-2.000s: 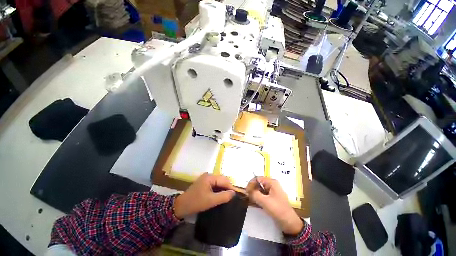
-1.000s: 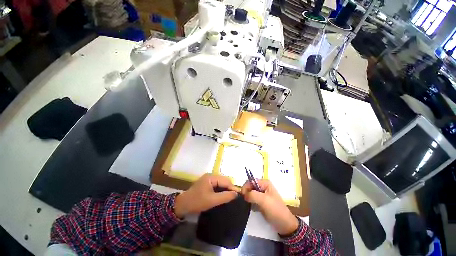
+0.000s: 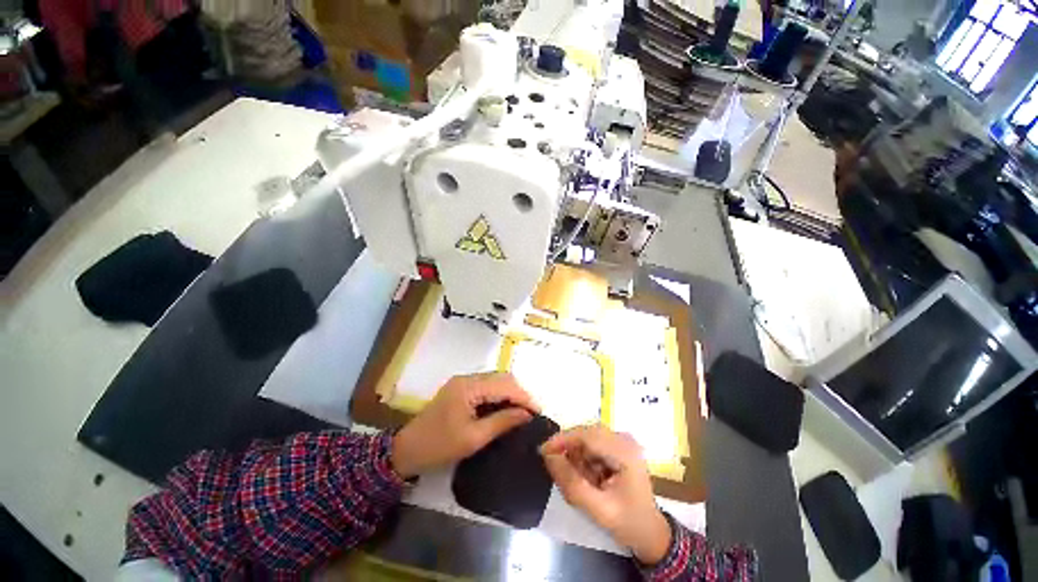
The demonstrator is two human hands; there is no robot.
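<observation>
A black fabric panel point(image 3: 508, 471) with rounded corners is at the near edge of the sewing template point(image 3: 683, 392). My left hand point(image 3: 464, 423) pinches its upper edge between thumb and fingers. My right hand point(image 3: 606, 480) is at the panel's upper right edge, thumb and fingertip together; whether it pinches the panel or a thread is too small to tell. The snips seen before do not show clearly; they may be inside the right hand. The template's yellow inner frame point(image 3: 608, 392) lies beyond my hands, below the machine head point(image 3: 484, 216).
Black panels lie to the left point(image 3: 264, 313) and further left point(image 3: 139, 277). More lie to the right point(image 3: 754, 400) and lower right point(image 3: 840, 524). The control screen point(image 3: 936, 366) stands at the right. Thread cones point(image 3: 781, 48) stand behind.
My right hand has turned and moved slightly down and right, and the dark pointed snips no longer show. The panel sits a little higher, with my left hand still on its edge.
</observation>
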